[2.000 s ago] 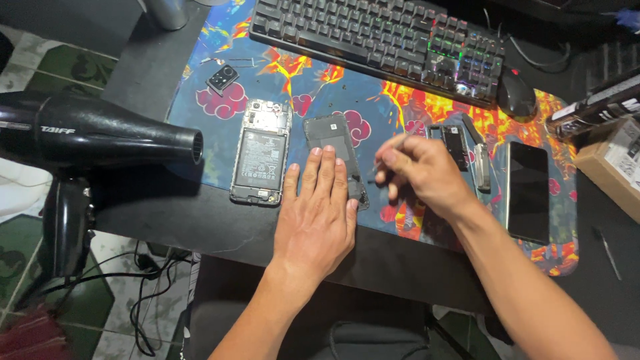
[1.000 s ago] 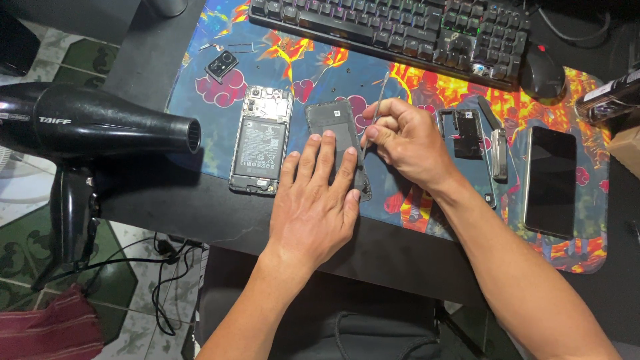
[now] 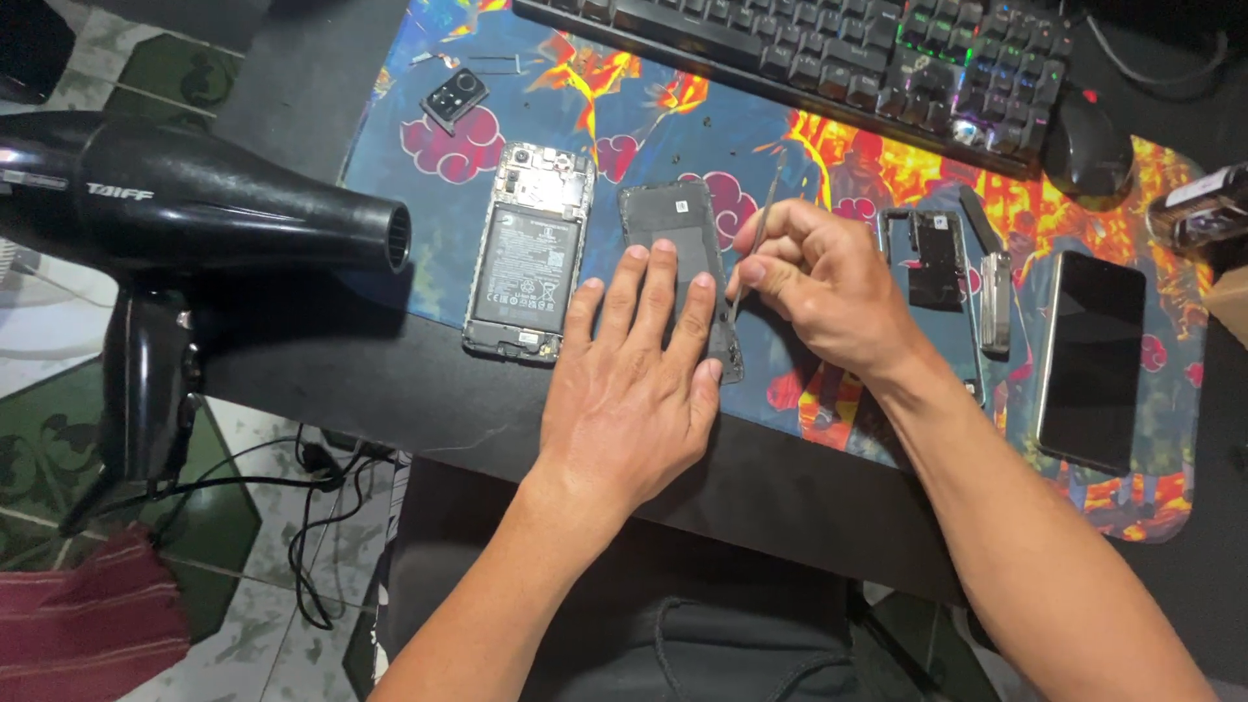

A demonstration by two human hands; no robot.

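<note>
My left hand (image 3: 634, 370) lies flat, fingers a little apart, on a dark phone back cover (image 3: 673, 210), pressing it against the patterned desk mat (image 3: 390, 283). Between the thumb and fingers of my right hand (image 3: 814, 283) is a thin metal pry tool (image 3: 772, 190); its lower tip is at the cover's right edge, near the left index finger. Just left of the cover lies an opened smartphone (image 3: 531, 253), its battery and metal shields exposed. The middle of the cover is hidden under the left hand.
A black hair dryer (image 3: 244, 205) points in from the left. Behind are a lit keyboard (image 3: 829, 58) and a mouse (image 3: 1087, 146). To the right lie a phone frame (image 3: 936, 258), a folded metal tool (image 3: 994, 302) and another phone (image 3: 1092, 361). A camera cover (image 3: 454, 99) sits upper left.
Two seconds ago my right hand was a little apart from the cover; the tool's tip is now at its right edge. My left hand has stayed on the cover.
</note>
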